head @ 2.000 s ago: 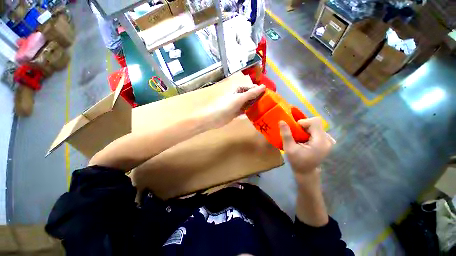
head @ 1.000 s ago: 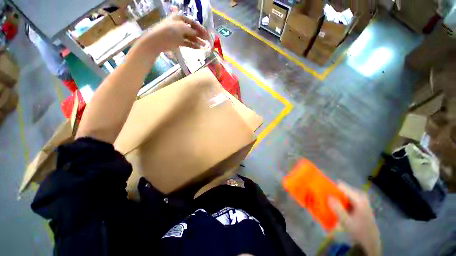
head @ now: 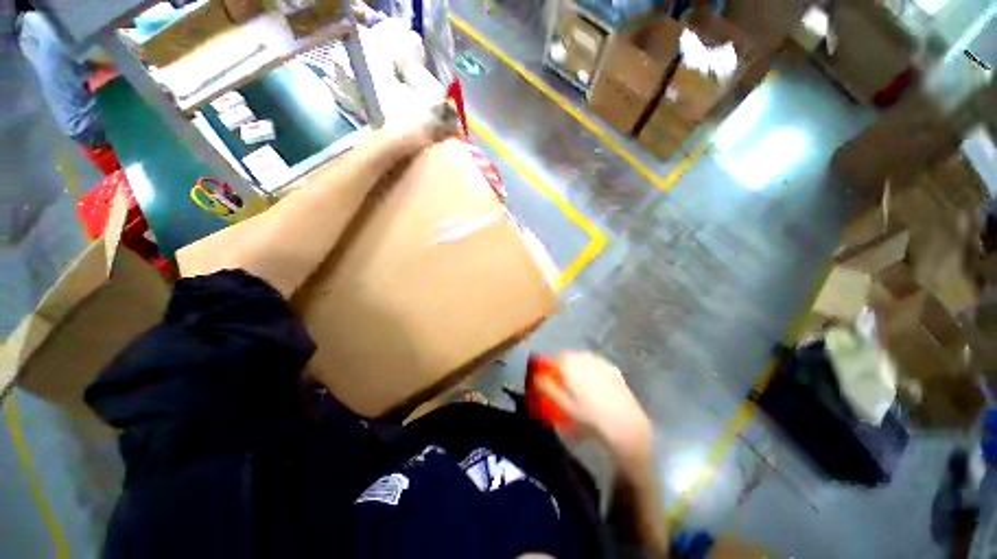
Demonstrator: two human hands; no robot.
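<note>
A large brown carton (head: 426,284) lies in front of me, with a shiny strip of clear tape (head: 468,224) on it. My left forearm reaches across the carton. My left hand (head: 432,122) is at its far edge, small and blurred, so its fingers cannot be made out. My right hand (head: 596,395) is low, just off the carton's near right corner. It grips the orange-red tape dispenser (head: 543,391), which is partly hidden by the hand and blurred. Open carton flaps (head: 93,317) stand out at the left.
Beyond the carton is a green conveyor (head: 164,186) with small white boxes (head: 258,132) under a metal-framed shelf. A red stool (head: 107,207) stands at the left. A person (head: 55,76) is at the upper left. Cartons (head: 634,82) and a black bag (head: 836,415) are on the right.
My right hand brought the tape dispenser from the carton's right end out to the lower right, then back towards my body. My left hand left the dispenser, rose, and came down at the far edge.
</note>
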